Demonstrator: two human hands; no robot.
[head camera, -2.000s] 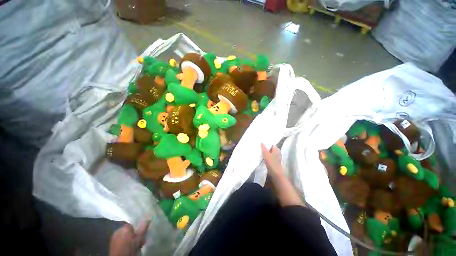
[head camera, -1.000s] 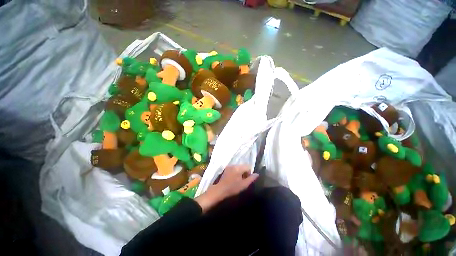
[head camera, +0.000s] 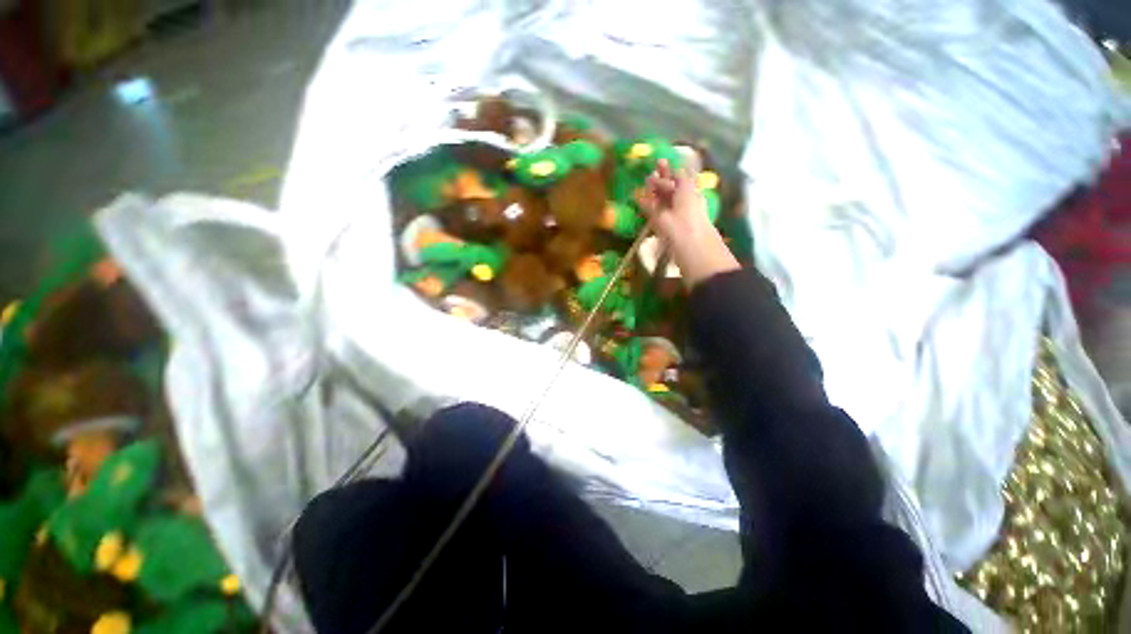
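Note:
Plush toys (head camera: 533, 229) with brown bodies, orange parts and green lobes lie in a white bulk bag (head camera: 372, 359) in front of me. My right hand (head camera: 676, 204) is over the toys towards the bag's right side, slightly blurred, with fingers partly bent. Whether it holds a toy cannot be told. A thin cord (head camera: 496, 458) runs from near this hand down to the lower left. Whether the hand grips it is unclear. My left hand is not in view.
A second open white bag (head camera: 223, 310) with more plush toys (head camera: 93, 483) stands at the left, blurred. A white sack at the right holds shiny gold pieces (head camera: 1054, 508). Grey floor (head camera: 211, 124) shows at the upper left. Something red (head camera: 1091, 235) lies at the right edge.
The view has swung to the right, so the right bag is now central. The hand that was at the rim between the bags has left view. My right hand has appeared over the toys.

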